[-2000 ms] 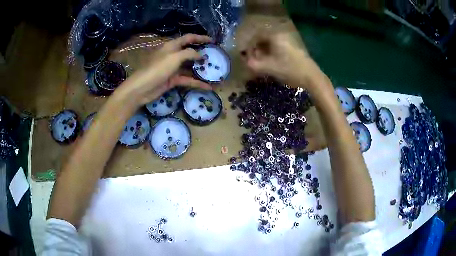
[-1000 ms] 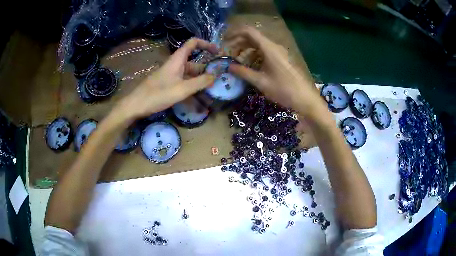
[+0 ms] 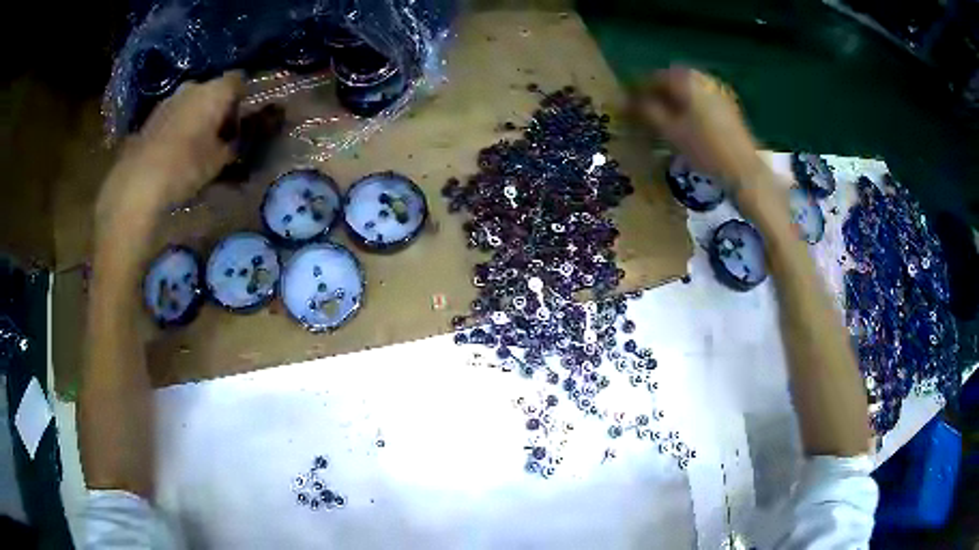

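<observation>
My left hand [image 3: 191,134] is blurred at the far left of the cardboard, with a dark blurred shape at its fingertips; I cannot tell whether it grips it. My right hand [image 3: 692,116] is blurred, beyond the discs at right; its fingers look bunched and I see nothing clear in them. Several round housings, such as this one [image 3: 385,211], lie pale side up on the cardboard at left centre. More discs [image 3: 739,255] lie on the white sheet at right, partly hidden by my right arm. A large heap of small dark inserts [image 3: 553,204] lies at the centre.
The clear bag [image 3: 274,38] with black discs lies at the far side on the brown cardboard [image 3: 429,279]. A few stray inserts [image 3: 320,486] lie on the white sheet [image 3: 451,473]. A bluer heap [image 3: 896,290] is at far right, above a blue object [image 3: 932,473].
My hands have parted from the disc they both held; left moved left, right moved right. That disc is no longer between them. The black disc at far left is no longer plainly visible.
</observation>
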